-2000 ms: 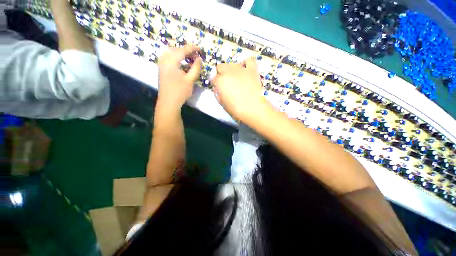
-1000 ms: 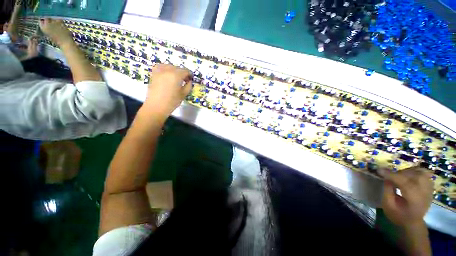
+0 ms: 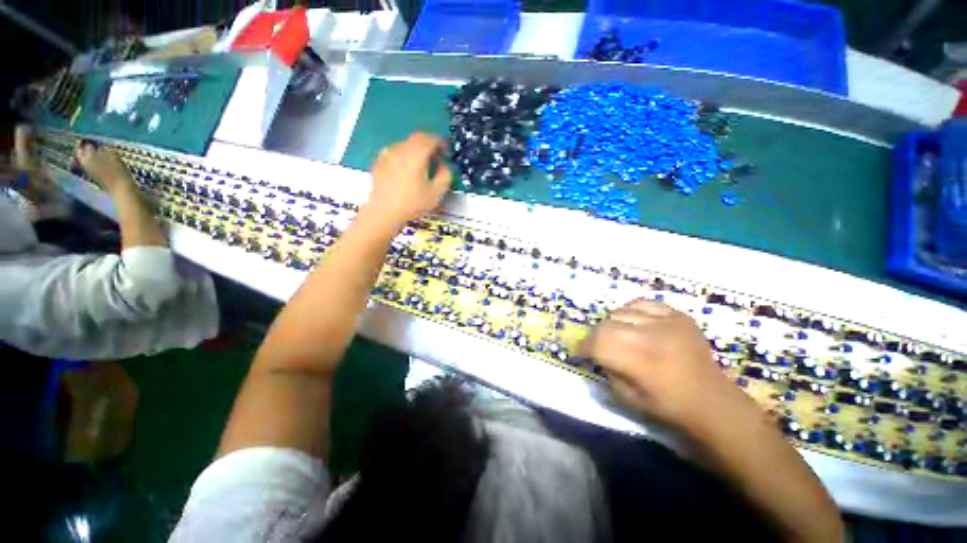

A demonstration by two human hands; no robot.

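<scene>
The circuit board panel (image 3: 477, 308) runs between the conveyor rails, crowded with small dark, white and blue parts. My left hand (image 3: 411, 180) is above the far rail, at the left edge of the heap of black components (image 3: 490, 133); its fingers are curled and I cannot tell if they hold anything. My right hand (image 3: 649, 350) is over the near part of the boards, blurred, fingers bent down; its fingertips and any part in them are hidden. The heap of blue components (image 3: 626, 143) lies right of the black heap on the green mat (image 3: 816, 202).
Blue trays (image 3: 732, 42) stand behind the mat, one with dark parts. A blue bin with clear plastic (image 3: 922, 212) is at the far right. A red-orange object (image 3: 270, 32) is at the upper left. A neighbouring person's arm (image 3: 133, 212) reaches the line at left.
The view has shifted, showing more of the far side. My left hand has moved from the boards to the black heap. My right hand has moved from the near rail at right onto the boards.
</scene>
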